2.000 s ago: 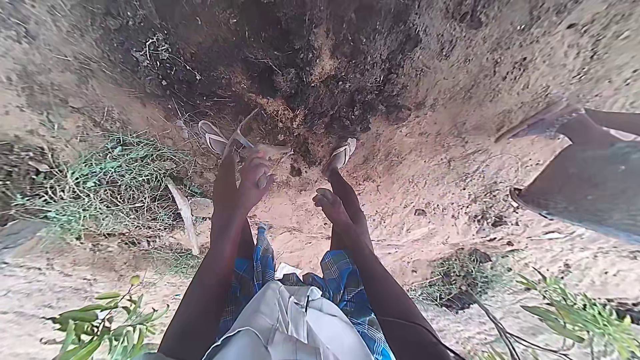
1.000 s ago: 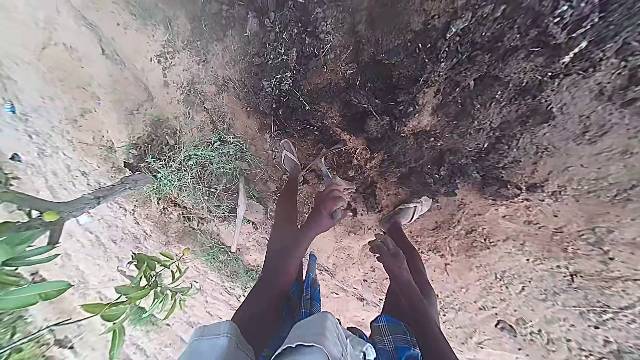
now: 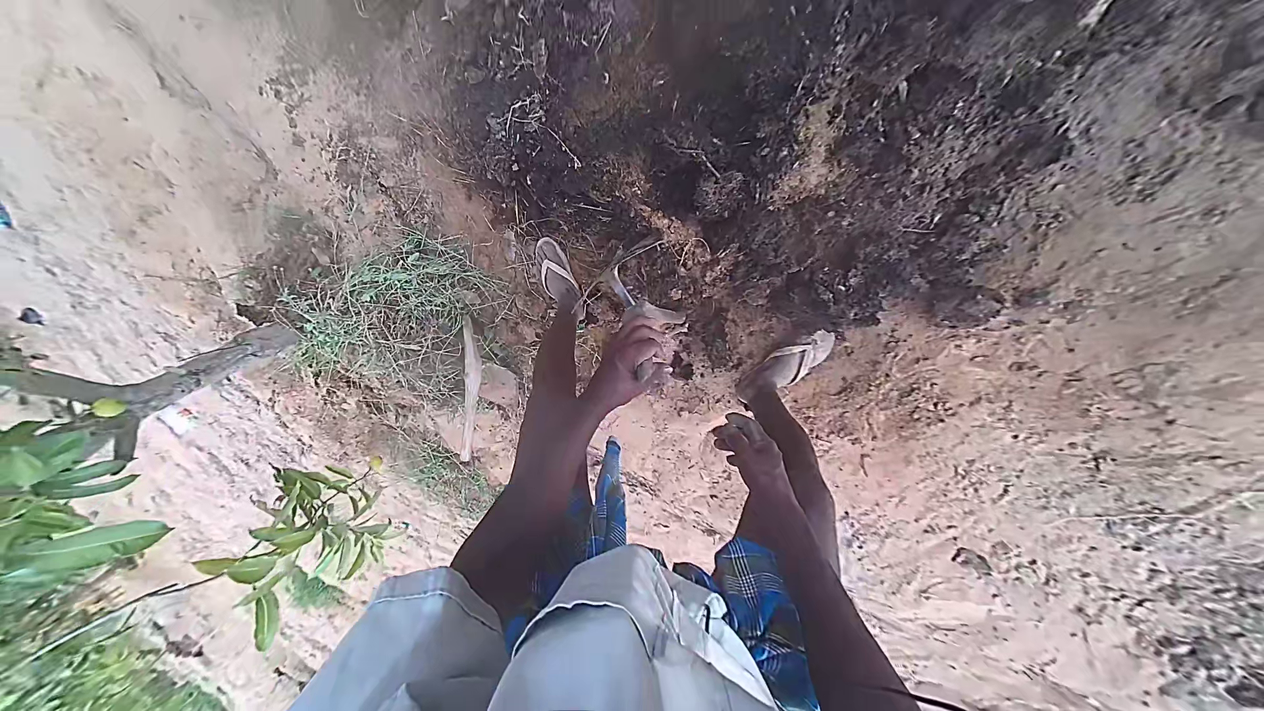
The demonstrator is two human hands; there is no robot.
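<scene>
My left hand (image 3: 632, 360) is curled around the grip of a hand tool (image 3: 620, 286), in front of my lower leg. The tool's narrow, light part points up toward the dark soil; its full shape cannot be told. My right hand (image 3: 752, 454) is apart from it at the lower right, fingers curled, beside the other leg. Whether something is in it cannot be told. Both feet wear flip-flops, the left one (image 3: 556, 269) near the tool and the right one (image 3: 800, 363) at the edge of the dark patch.
Dark, rough soil (image 3: 731, 148) with dry stalks lies ahead. A heap of cut green grass (image 3: 395, 306) and a pale stick (image 3: 471, 390) are at the left. A branch (image 3: 197, 375) and leafy shoots (image 3: 316, 513) reach in from the left edge.
The view has shifted, so the metal sheet or pan at the right two seconds ago is out of sight and the branch at the left is in view. My left hand still grips the tool.
</scene>
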